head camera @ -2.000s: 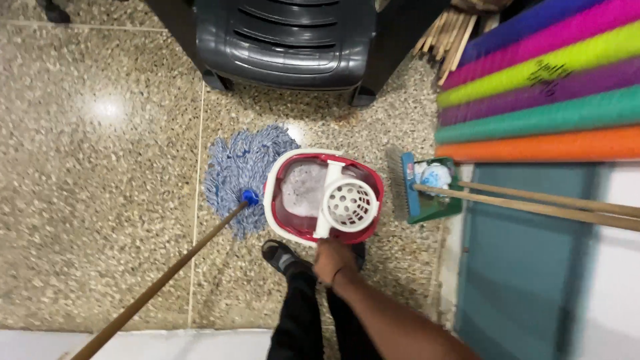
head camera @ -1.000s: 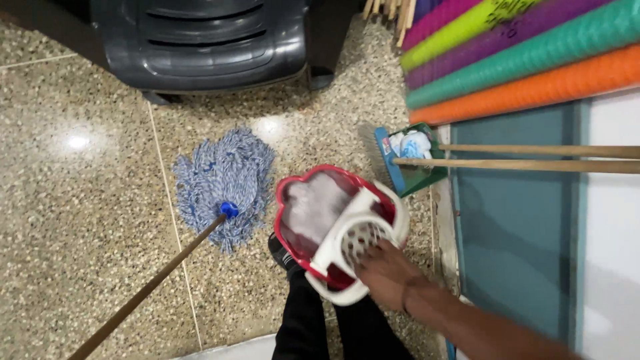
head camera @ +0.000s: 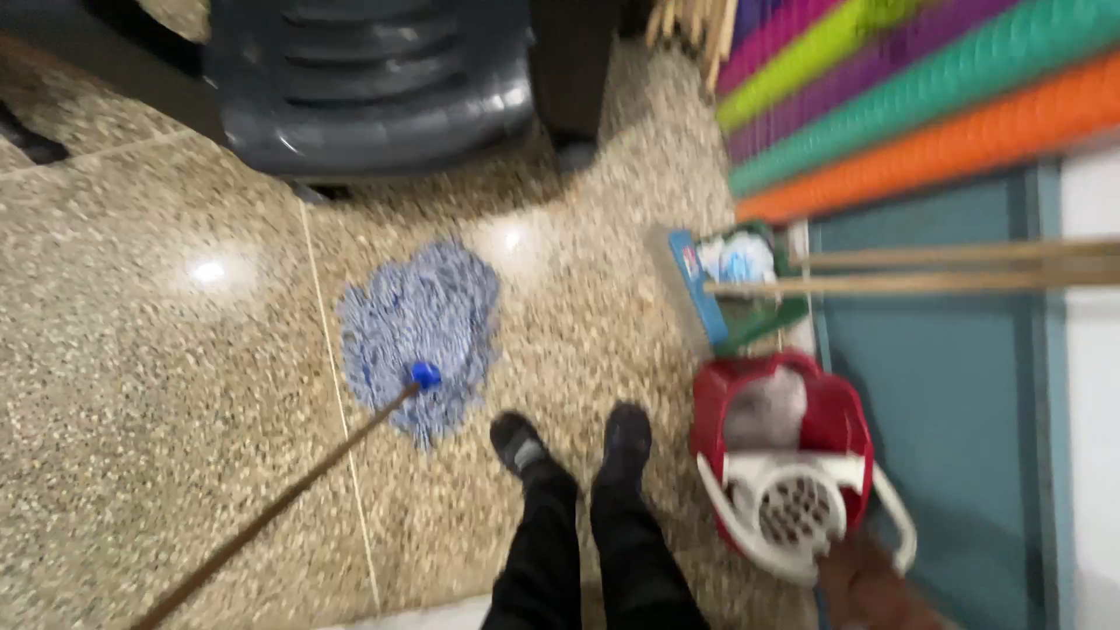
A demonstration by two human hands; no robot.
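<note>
At the lower right, my right hand (head camera: 862,573) is at the near edge of a red mop bucket (head camera: 710,394), beside its white wringer basket (head camera: 796,507); blur hides whether the fingers grip it. The bucket's white handle (head camera: 752,542) hangs around the near side, and cloudy, foamy liquid (head camera: 768,407) lies inside. Left of my feet, a blue-and-white string mop (head camera: 424,306) rests spread on the floor, its wooden handle (head camera: 289,499) running to the lower left. My left hand is outside the view.
A blue broom (head camera: 697,289) and a green dustpan (head camera: 766,324) holding a crumpled bag (head camera: 739,258) stand beyond the bucket, near a teal panel (head camera: 936,385). A black plastic chair (head camera: 376,87) is at the top. Colourful rolls (head camera: 919,96) and wooden sticks (head camera: 696,31) fill the upper right.
The bucket has moved with my right hand from in front of my feet to the right, beside the dustpan and teal panel. The mop head still lies on the floor.
</note>
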